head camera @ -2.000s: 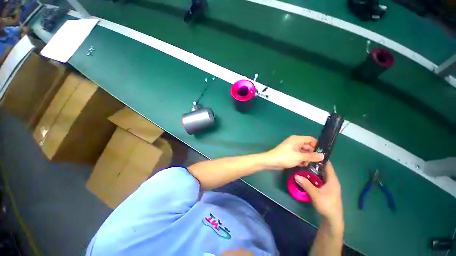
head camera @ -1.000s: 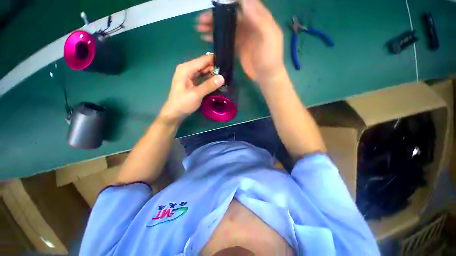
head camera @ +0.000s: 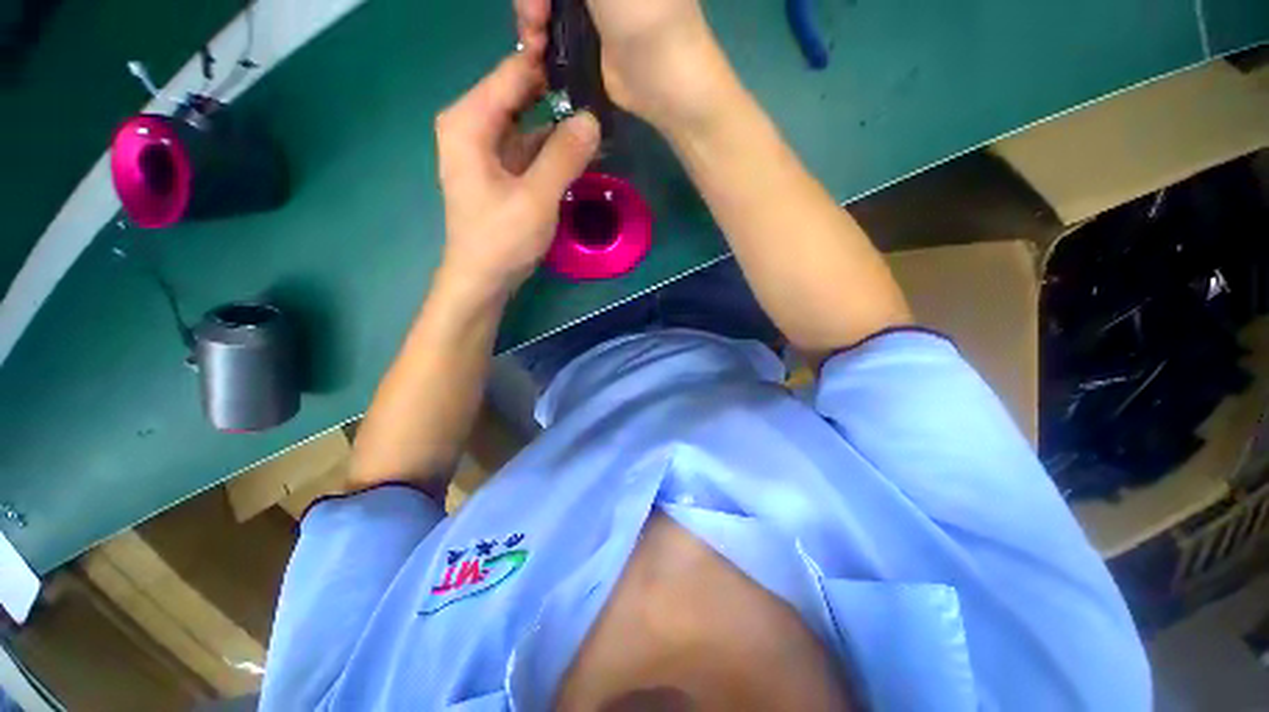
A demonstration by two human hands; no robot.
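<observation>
A hair dryer head with a magenta ring (head camera: 599, 227) stands at the bench's front edge, ring facing up. A black handle shell (head camera: 573, 59) runs from it toward the top edge, where it is cut off. My left hand (head camera: 508, 167) pinches the shell near the neck, by small pale metallic parts. My right hand (head camera: 647, 49) is on the shell's right side at the top; its fingers are partly cut off and hidden behind the shell.
Another magenta-ringed head (head camera: 153, 171) with wires lies at upper left. A grey-ended unit (head camera: 248, 367) is nearer the front edge. A blue plier handle (head camera: 806, 34) shows at the top. A carton (head camera: 1002, 320) of black shells is below right. More cartons stand below left.
The camera view has turned down and moved, so the bench items sit higher. The cutters are now mostly out of view. Both hands remain at the black shell, with the magenta-ringed head below it.
</observation>
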